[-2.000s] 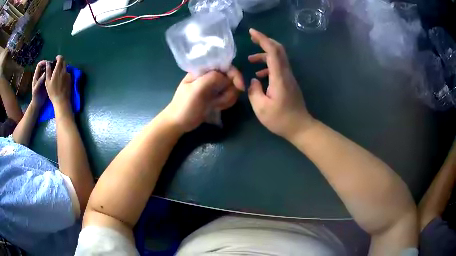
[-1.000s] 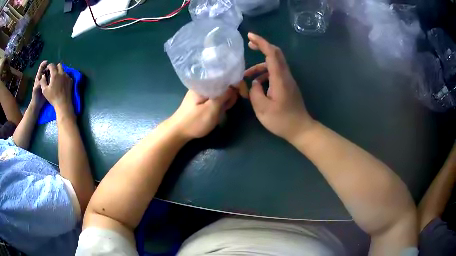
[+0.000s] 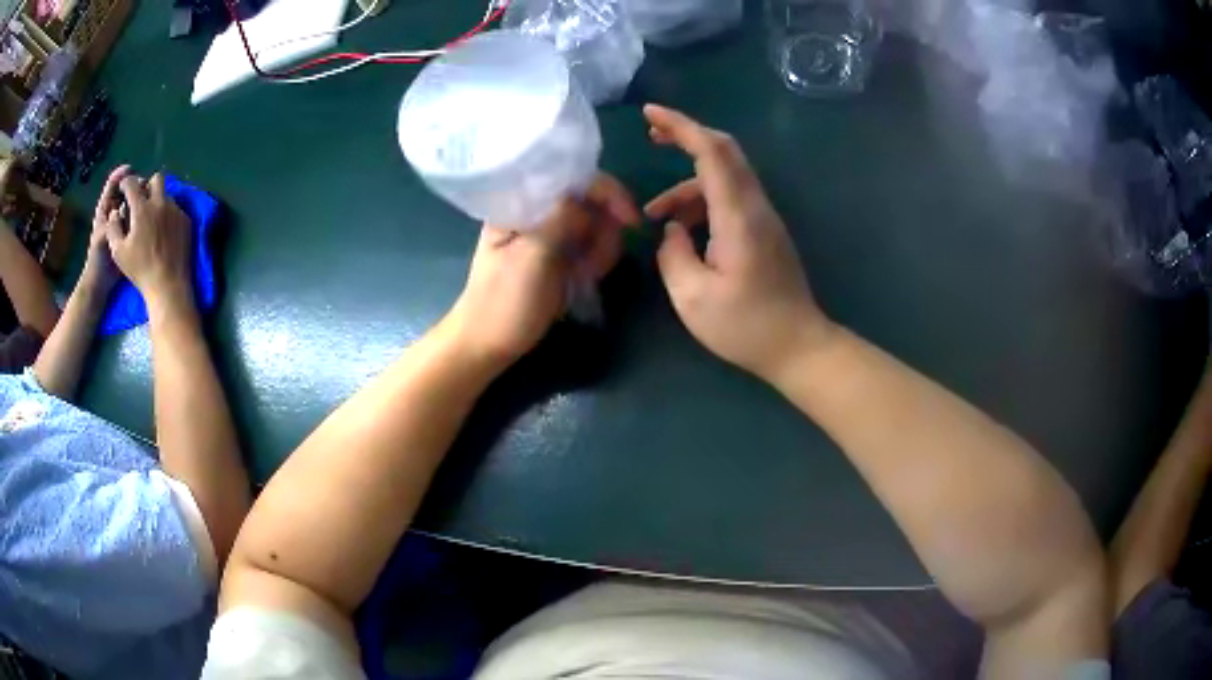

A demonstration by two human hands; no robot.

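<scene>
A bagged container (image 3: 489, 130) with cloudy film over it is held up above the green table (image 3: 638, 438), its round face turned up and to the left. My left hand (image 3: 542, 266) grips the bunched end of its bag, and a bit of film sticks out below the fist. My right hand (image 3: 734, 253) is just to the right, fingers apart and slightly curled, empty and not touching the container.
Bagged containers (image 3: 585, 47) lie behind the held one. An unbagged clear container (image 3: 820, 60) stands at the back. Whitish film bags (image 3: 1050, 113) lie at right. At left a neighbour's hands (image 3: 146, 239) rest over a blue cloth (image 3: 200, 253). Red and white cables (image 3: 348, 57) cross a white board (image 3: 266, 47).
My left hand has turned the bagged container over to the left, so its round face shows. My right hand has moved slightly down and stays open.
</scene>
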